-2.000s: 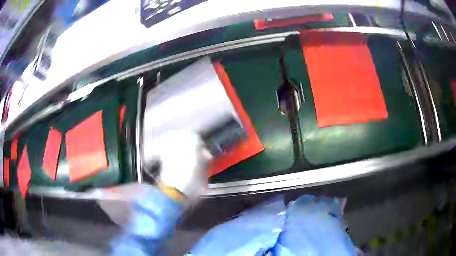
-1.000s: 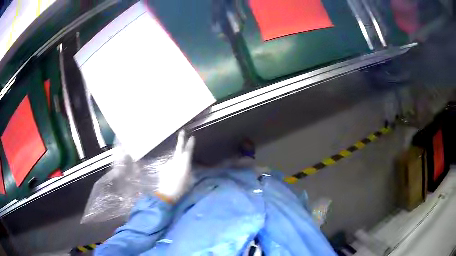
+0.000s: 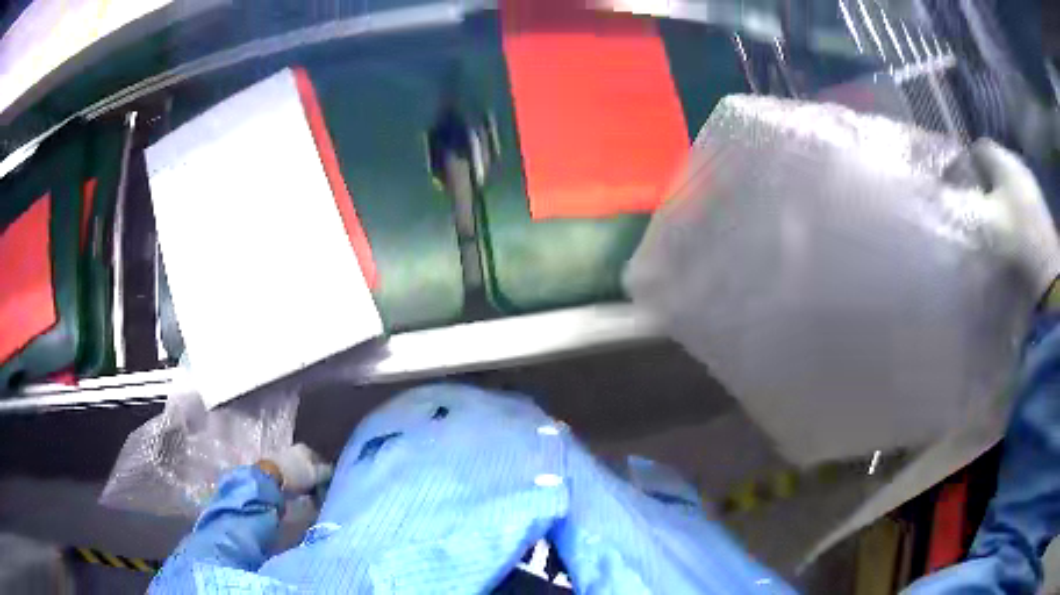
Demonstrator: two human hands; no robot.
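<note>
A white metal panel lies tilted on a red foam pad, its lower end over the conveyor's front rail. A clear, crumpled plastic bag hangs at that end. My left hand, in a white glove, is closed at the bag's right edge; its fingers are small and blurred. My right hand, gloved, grips the upper right edge of a large film-wrapped sheet-like piece, held over the line's front edge at the right. The film hides what is inside, and a flap hangs from it.
Another red foam pad lies on a green carrier in the middle. A red pad is at far left. The steel front rail crosses the view. Yellow-black floor tape and a red-lined bin are below right.
The large wrapped piece and my right hand have come into view at the right. My left hand has moved down and left beside the bag. The view has shifted; the white panel still lies tilted over the rail.
</note>
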